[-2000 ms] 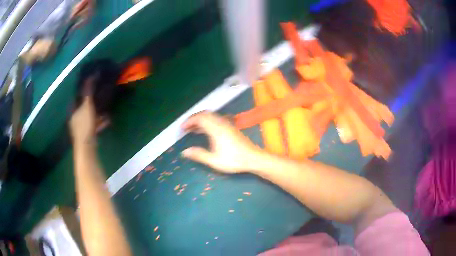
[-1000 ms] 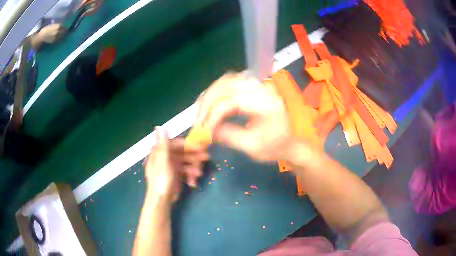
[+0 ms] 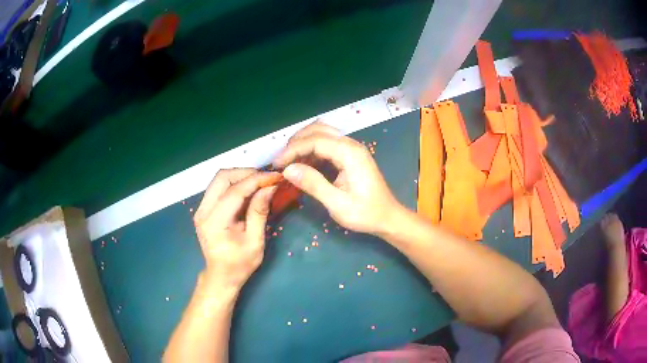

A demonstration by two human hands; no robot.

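Observation:
My left hand [image 3: 233, 220] and my right hand [image 3: 343, 177] meet over the bench near the pale rail. Both hold one orange strap [image 3: 286, 197] between their fingertips. The strap is bent, and the fingers hide most of it. The strap pile [image 3: 521, 156] of orange and yellow-orange strips lies to the right of my right hand, beyond the metal post [image 3: 454, 49].
A black speaker with an orange tab [image 3: 120, 53] stands on the green line beyond the rail [image 3: 170, 188]. An open carton [image 3: 74, 273] holds black rings at left. Tiny orange bits dot the bench. Fine orange parts [image 3: 611, 74] and a neighbour's arm [image 3: 616, 255] are at right.
My left hand has left the speaker on the line and come to my right hand. An orange strap is now between both hands. The view has shifted, showing more of the ring box.

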